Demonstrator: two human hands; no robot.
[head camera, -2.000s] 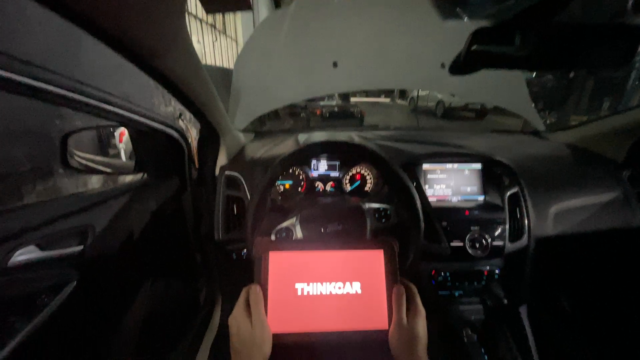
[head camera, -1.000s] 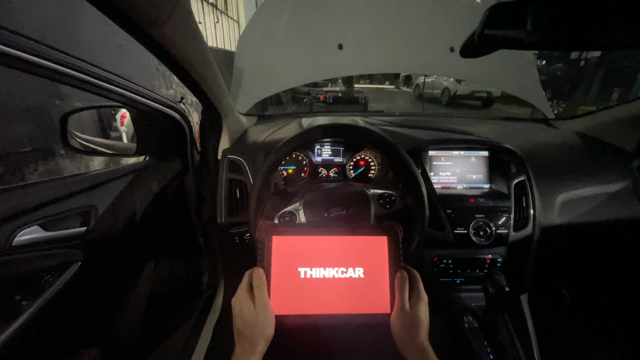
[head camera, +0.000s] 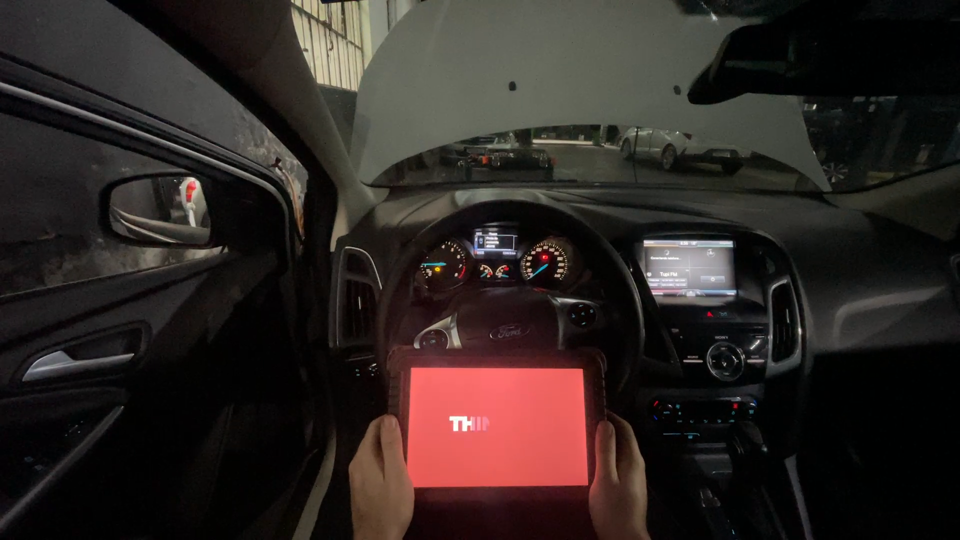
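Note:
A Thinkcar diagnostic tablet (head camera: 498, 442) in a dark case is held upright in front of the lower steering wheel (head camera: 636, 300), its screen lit red with part of a white word. My left hand (head camera: 381, 476) grips its left edge, thumb on the front border. On the right edge, my right hand (head camera: 618, 476) holds it the same way. The fingers behind the tablet are hidden. Beyond the wheel rim, the instrument cluster (head camera: 496, 259) is lit, with gauges and a small central display. A Ford badge (head camera: 510, 331) shows on the wheel hub.
To the right are the lit centre console screen (head camera: 690, 267), the audio controls (head camera: 725, 361) and the gear lever (head camera: 748, 442). The driver's door (head camera: 165, 420) appears open at the left, behind it a side mirror (head camera: 159, 211). Outside, the raised bonnet (head camera: 585, 67) covers much of the windscreen view.
The full white word on the red tablet screen has given way to only its first letters, partly faded. Both hands keep their hold on the tablet.

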